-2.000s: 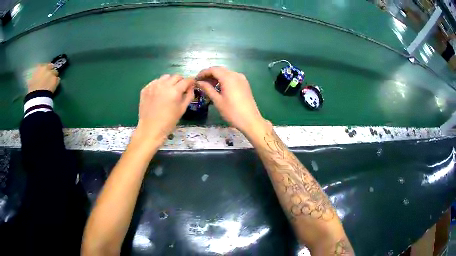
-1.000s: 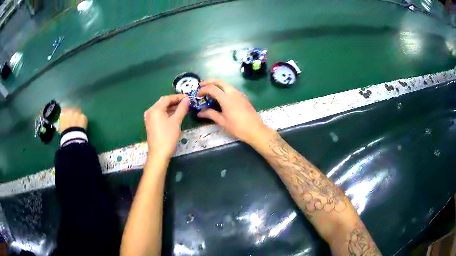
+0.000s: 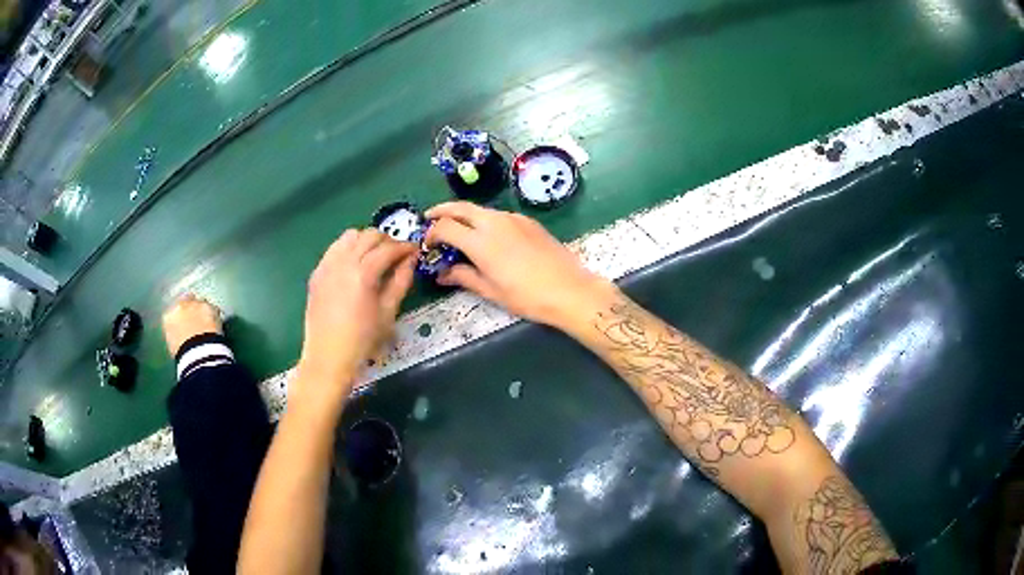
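A black housing with a blue circuit board [image 3: 436, 261] sits on the green conveyor by the pale rail, mostly covered by my hands. My right hand [image 3: 494, 256] has its fingers on the housing's right and upper side. My left hand [image 3: 365, 294] is at its left edge with bent fingers, slightly blurred; whether it pinches a small part or wire is hidden. A round black cover with a white inside [image 3: 398, 222] lies just behind the housing, partly hidden by my hands.
Another housing with circuit board [image 3: 472, 169] and a white-lined cover [image 3: 547, 178] stand farther back. A co-worker's hand [image 3: 193, 321] is at left, near another housing [image 3: 119, 371]. The pale rail [image 3: 719, 225] crosses in front. A dark round disc [image 3: 373, 450] lies on the bench sheet.
The view has turned, so the rail slopes more. The other housing and cover appear farther left and closer to my hands. My hands stay at the same housing. The dark disc has come into view.
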